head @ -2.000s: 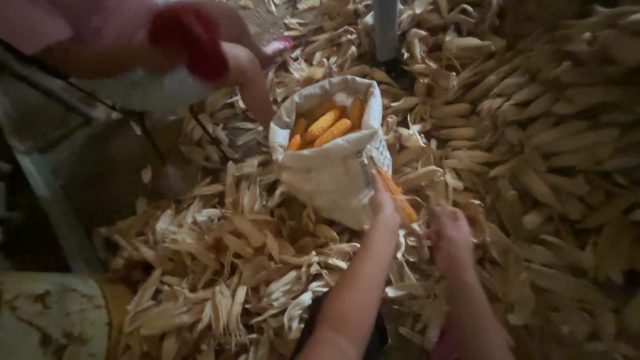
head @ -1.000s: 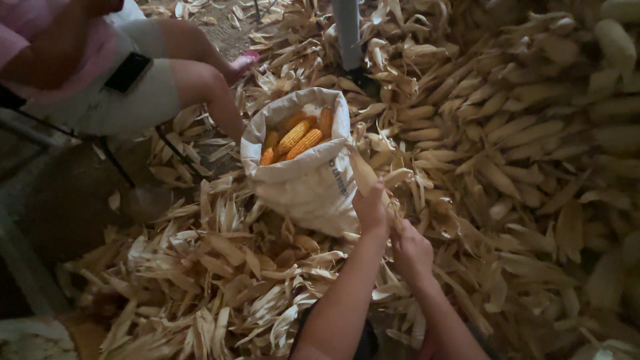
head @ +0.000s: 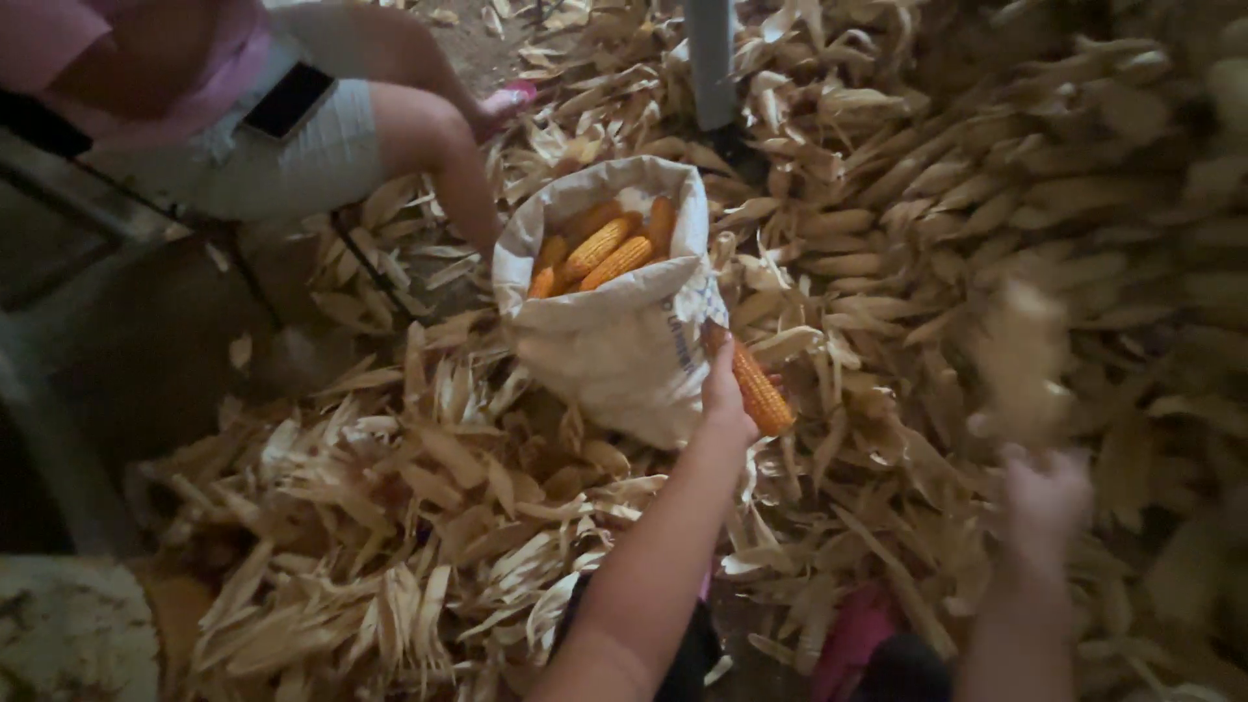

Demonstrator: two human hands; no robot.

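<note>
My left hand (head: 729, 398) grips a bare orange corn cob (head: 762, 392) just off the right side of a white woven sack (head: 609, 356). The sack stands upright with its rim rolled outward, and several husked orange cobs (head: 606, 249) lie inside near the top. Farther right, my right hand (head: 1048, 487) is blurred by motion. At its fingers is a pale, blurred piece of corn husk (head: 1026, 361); how the fingers hold it is hard to make out.
Loose dry husks (head: 419, 497) cover the floor around the sack, with a heap of unhusked ears (head: 975, 214) at right. A seated person's leg (head: 439, 146) reaches close to the sack's left side. A grey post (head: 710, 63) stands behind it. A phone (head: 290, 100) rests on the person's lap.
A second ago both my hands were together on a husk-covered ear; now the left holds a bare cob and the right has moved away to the right with husk.
</note>
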